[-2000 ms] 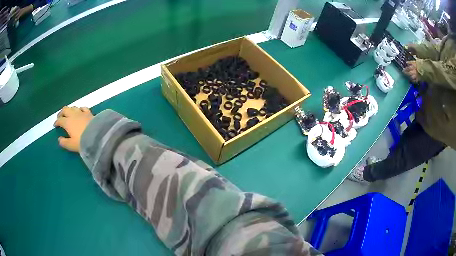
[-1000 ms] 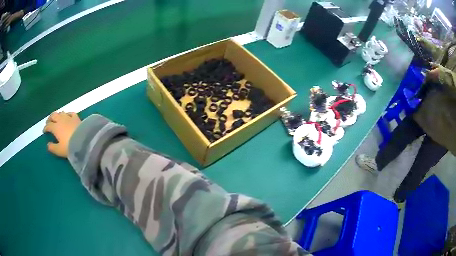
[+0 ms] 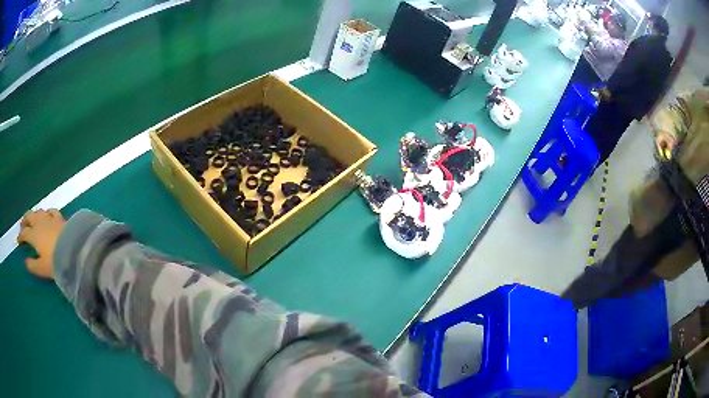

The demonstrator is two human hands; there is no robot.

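My right hand is at the far left, resting on the green bench by the white stripe. Its fingers are a little apart and no object shows in it. My camouflage sleeve crosses the lower left. My left hand is out of the picture. Nearest in front is an open cardboard tray with many small black rings in it. To its right, white housings stand grouped, with dark circuit boards and red wires.
Behind are a small white carton, a black device and more white housings. Past the bench edge are blue stools, a person in an olive jacket holding something dark, and other people farther back.
The view has turned right, so the tray and housings appear farther left. My right hand stays by the stripe. The person in olive appears farther right, and more people and stools show behind.
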